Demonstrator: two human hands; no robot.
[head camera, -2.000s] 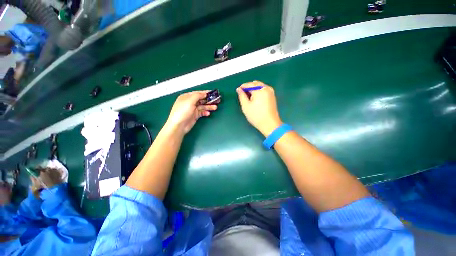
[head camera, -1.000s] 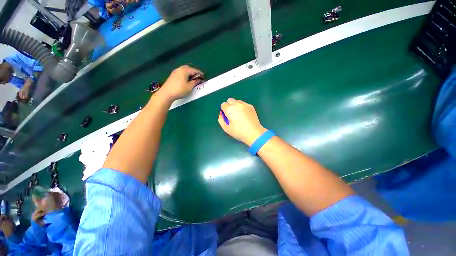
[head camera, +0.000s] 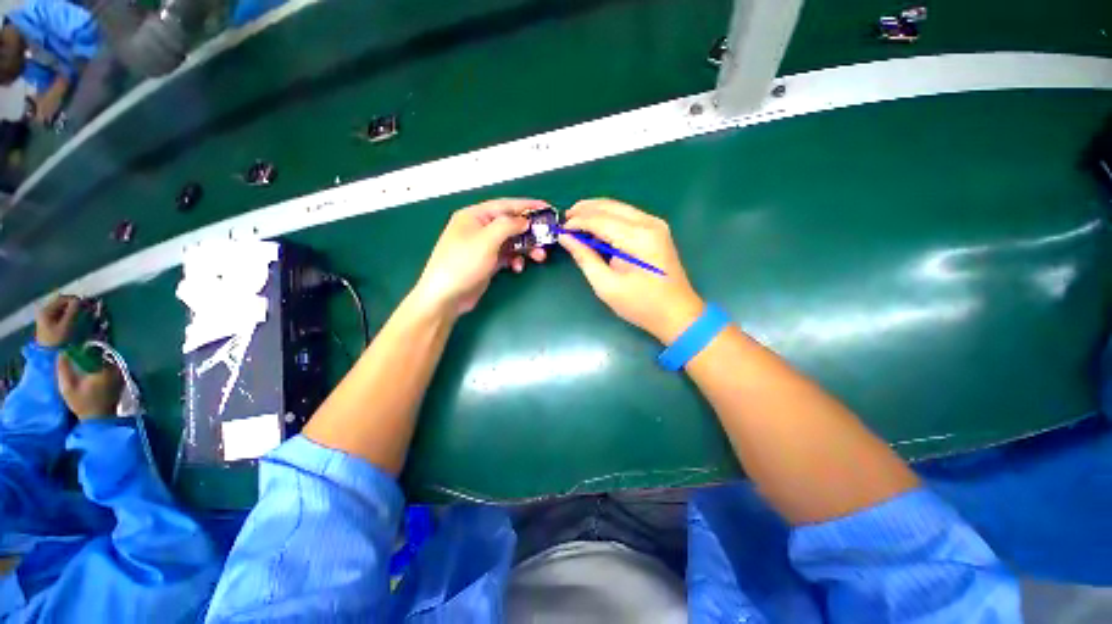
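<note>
A small black and silver electronic module (head camera: 541, 228) with a whitish face is held above the green bench top, near the white rail. My left hand (head camera: 473, 254) grips it by its left side between thumb and fingers. My right hand (head camera: 628, 262) holds a thin blue pen-like tool (head camera: 634, 261). The tool's tip is at the module's right side; whether it touches is too small to tell. My right fingers are close beside the module. A blue band (head camera: 694, 338) is on my right wrist.
The white guide rail (head camera: 524, 149) crosses beyond my hands, with a pale post (head camera: 759, 55) on it. Spaced modules, one here (head camera: 383, 128), lie on the green conveyor. A black box (head camera: 250, 402) with white sheets stands left. Another person's hands (head camera: 88, 384) are far left.
My left hand has come back from the conveyor side of the rail to above the bench, holding a module. My right hand has moved the blue tool to it. The view has shifted.
</note>
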